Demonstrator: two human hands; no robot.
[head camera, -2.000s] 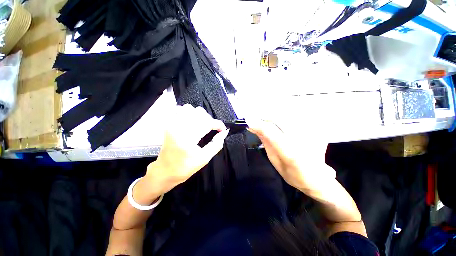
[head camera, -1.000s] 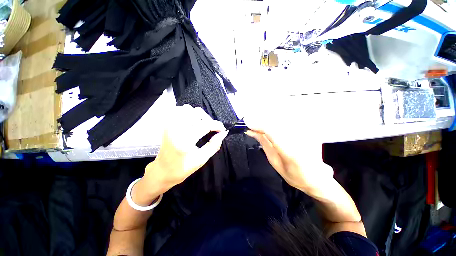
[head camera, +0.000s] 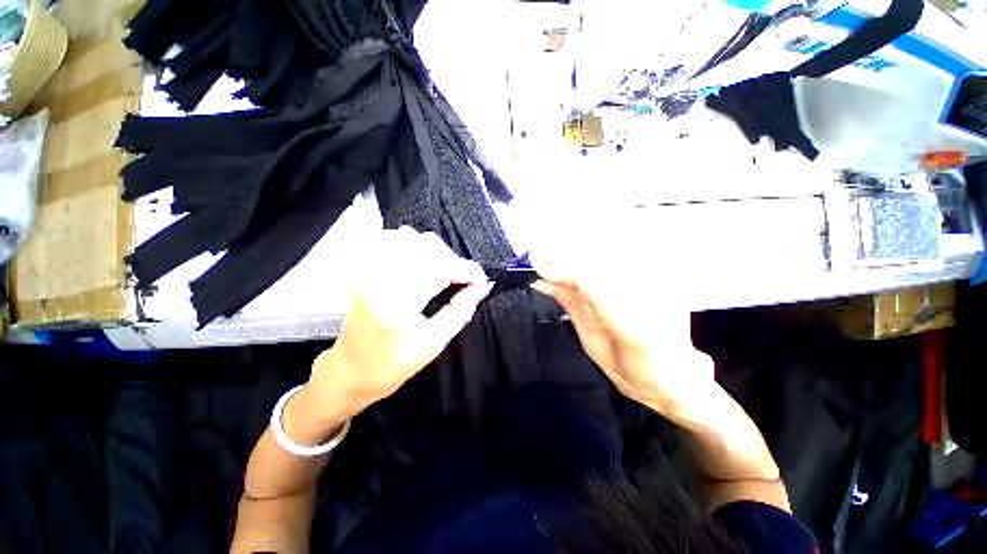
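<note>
Long black strips (head camera: 449, 195) run from the bundle down to the table's front edge and hang over it. My left hand (head camera: 406, 314) pinches a strip end between thumb and fingers. My right hand (head camera: 622, 335) is just to the right, its fingertips at the same dark piece, where a thin shiny line shows between the hands. Whether my right hand holds a tool is hidden. The strip bundle (head camera: 260, 173) fans out over the left of the table, gathered at its top.
White sewing machine bed (head camera: 714, 238) with needle area (head camera: 584, 130) at top centre. A black scrap (head camera: 763, 108) hangs over the machine at upper right. Brown cardboard (head camera: 76, 195) and a plastic bag (head camera: 20, 184) are at far left. Black cloth (head camera: 141, 454) lies below.
My right hand has shifted and turned slightly at the pinch point. My left hand stays almost still on the strip. The bundle has not moved.
</note>
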